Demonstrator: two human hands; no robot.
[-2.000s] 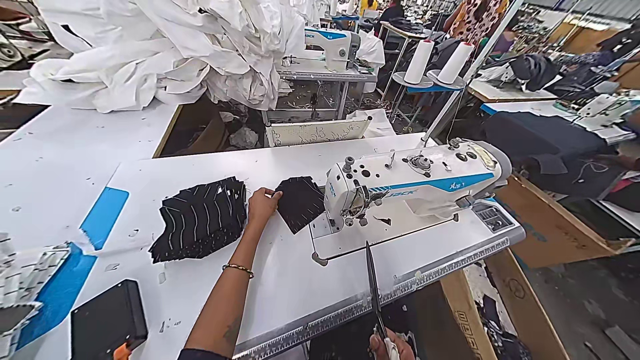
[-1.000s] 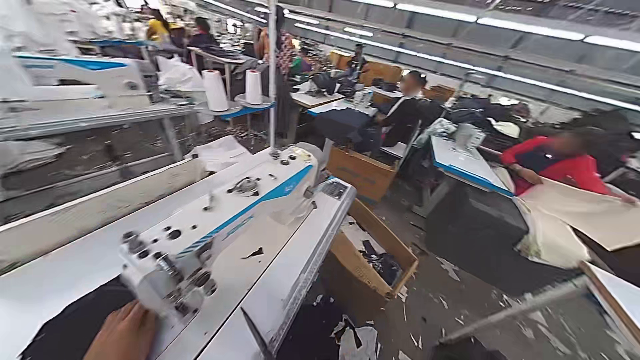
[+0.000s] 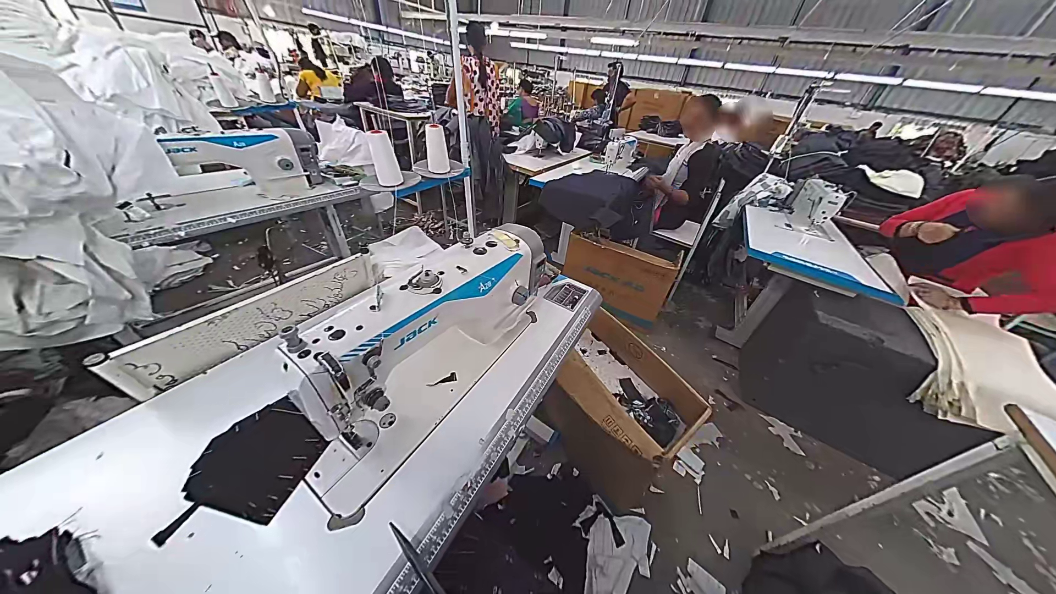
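Neither my left hand nor my right hand can be made out. Dark blades, apparently of scissors point(image 3: 415, 563), poke up at the bottom edge by the table's front; whatever holds them is out of frame. A white and blue Jack sewing machine point(image 3: 429, 322) stands on the white table point(image 3: 239, 569). Black fabric pieces point(image 3: 252, 462) lie flat beside its needle area, with a narrow dark strip sticking out toward the lower left. More dark fabric point(image 3: 41, 565) is at the bottom left corner. A small black scrap point(image 3: 443, 379) rests on the machine bed.
An open cardboard box point(image 3: 635, 404) with scraps stands right of the table, above a littered floor. Thread cones point(image 3: 384, 158) stand behind the machine. White fabric point(image 3: 74, 190) is heaped at left. A person in red point(image 3: 1006, 256) sits at far right; others are at machines behind.
The view has swung toward the right side of the room. My left hand, on the black fabric by the machine a second ago, is out of sight, and the fabric is uncovered.
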